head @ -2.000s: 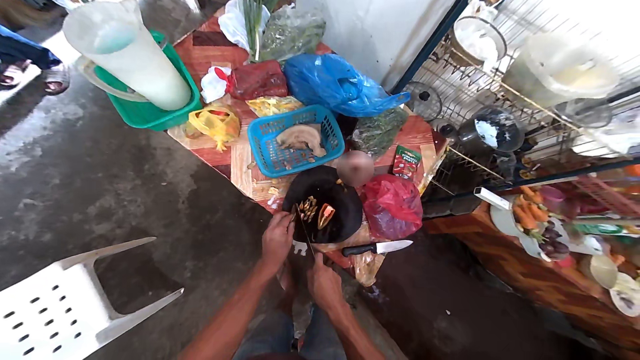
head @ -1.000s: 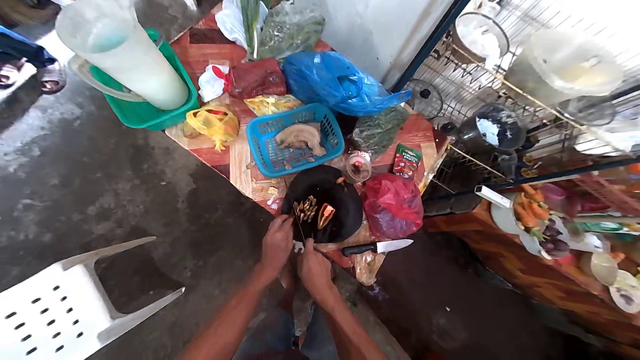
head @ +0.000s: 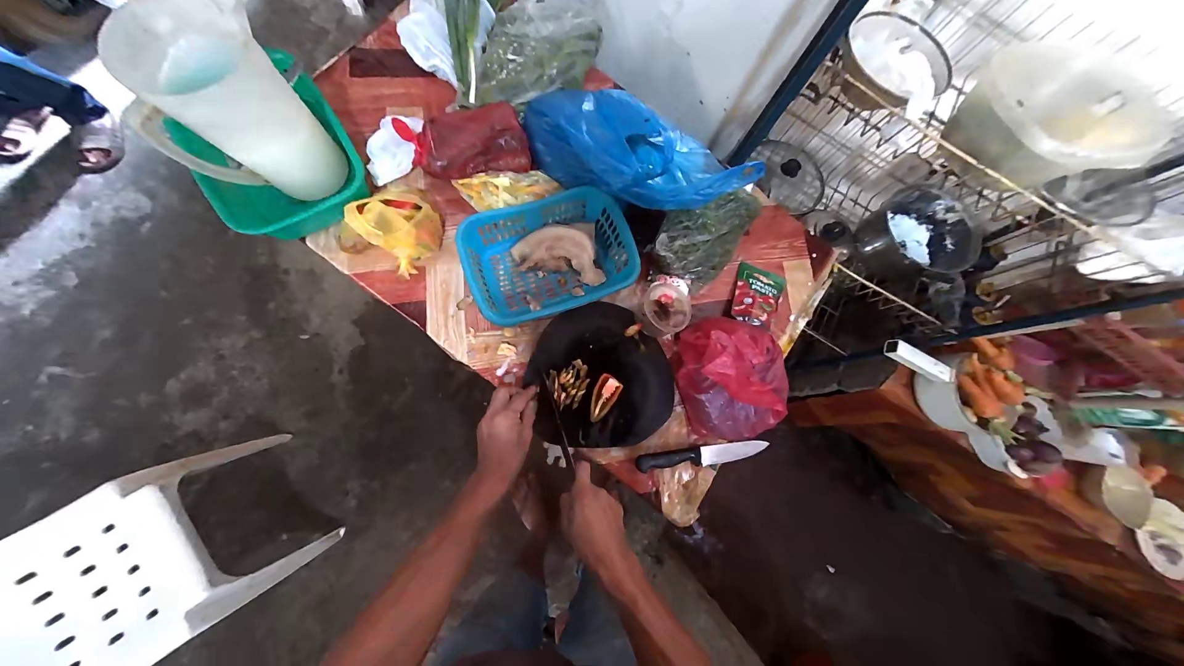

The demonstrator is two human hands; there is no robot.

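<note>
A round dark board or shallow pan (head: 638,370) lies at the table's near corner, bearing a heap of thin cut strips (head: 569,384) and a piece of red pepper (head: 605,397). My right hand (head: 592,509) is closed around the handle of a knife, its thin dark blade (head: 561,427) running over the near left rim. At that rim my left hand (head: 507,425) has its fingers bent by the blade's far end; whether they hold a piece is too small to tell. A second knife with a black handle (head: 671,459) lies at the near table edge, right of my hands.
Behind the board stands a blue plastic basket (head: 479,268) with a piece of meat. Around it are a blue bag (head: 620,148), a pink bag (head: 731,375), a small clear jar (head: 668,305) and a tomato paste pouch (head: 758,294). A white plastic chair (head: 120,555) stands left; a wire rack is right.
My right hand has shifted slightly back toward my body since a second ago, with the knife in it. The left hand stays at the rim of the board.
</note>
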